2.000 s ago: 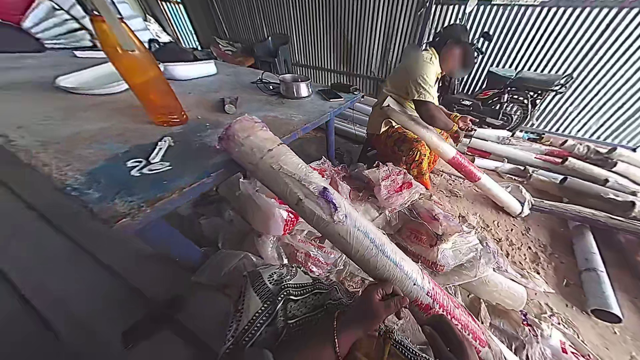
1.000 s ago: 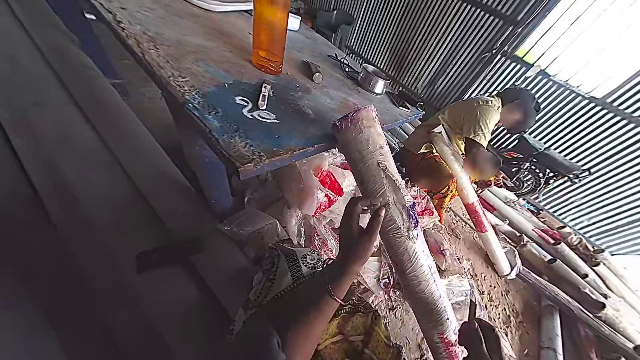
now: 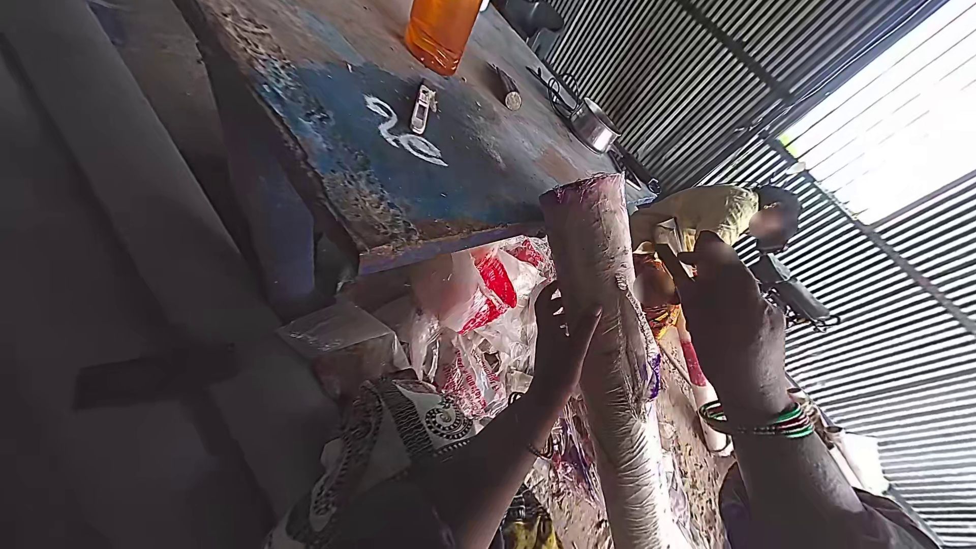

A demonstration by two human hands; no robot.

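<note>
A long roll wrapped in wrinkled clear plastic film (image 3: 602, 305) slants up from the bottom, its purple-stained end beside the corner of the worn blue table (image 3: 358, 175). My left hand (image 3: 560, 339) rests against the roll's left side with its thumb across the film. To the right of the roll, my right hand (image 3: 728, 320) is raised, with green bangles at the wrist. It grips a dark flat tool (image 3: 672, 265) whose kind I cannot tell. A loose flap of film stands off the roll's right side.
The table bears an orange bottle (image 3: 442, 34), a nail clipper (image 3: 421, 108), a short dark cylinder (image 3: 505, 88) and a metal pot (image 3: 593, 126). Crumpled plastic bags (image 3: 473, 305) lie below its edge. A person (image 3: 705, 210) sits beyond the roll, near a motorcycle (image 3: 793, 293).
My right hand has risen from low on the roll to beside its upper part. My left hand has moved up the roll from its lower part. The view has tilted strongly.
</note>
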